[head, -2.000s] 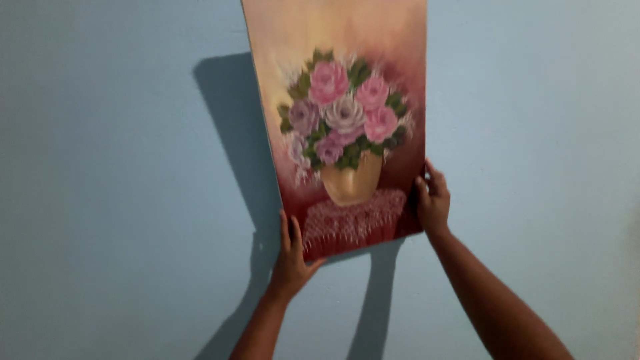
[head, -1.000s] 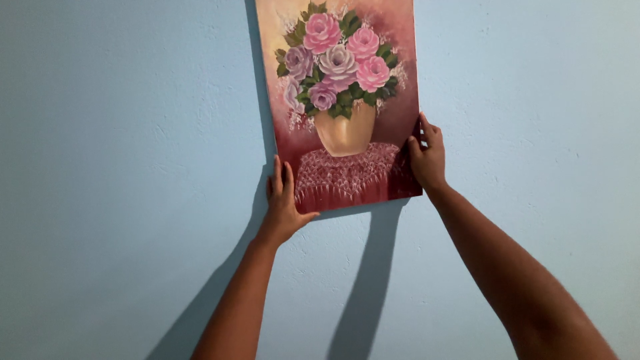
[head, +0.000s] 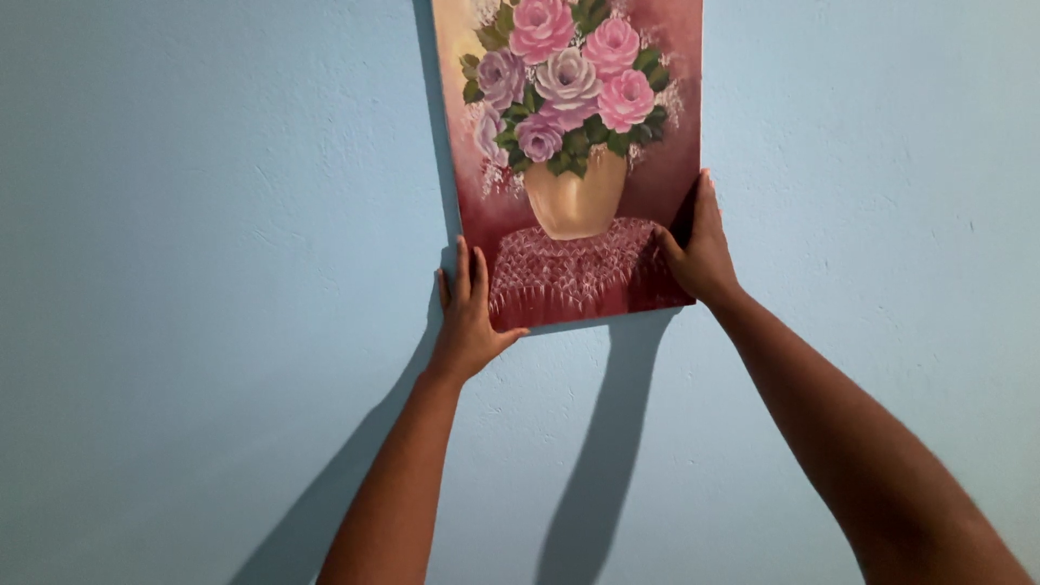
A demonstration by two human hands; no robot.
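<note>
A canvas painting [head: 573,195] of pink and mauve roses in a tan vase on a lace-covered table is held against a wall, tilted slightly. My left hand [head: 470,329] grips its lower left corner, fingers along the side edge and thumb at the bottom edge. On the lower right side, my right hand [head: 703,252] holds it with the thumb on the painted front and the fingers along the edge. The top of the painting lies outside the view.
A light blue, slightly rough plastered wall [head: 244,203] fills the background. Shadows of the arms and the painting fall on it, below and to the left of the painting.
The painting's shadow on its left has narrowed greatly, so the painting now sits closer to the wall. Both hands keep their hold. The painting and hands sit lower than one second ago.
</note>
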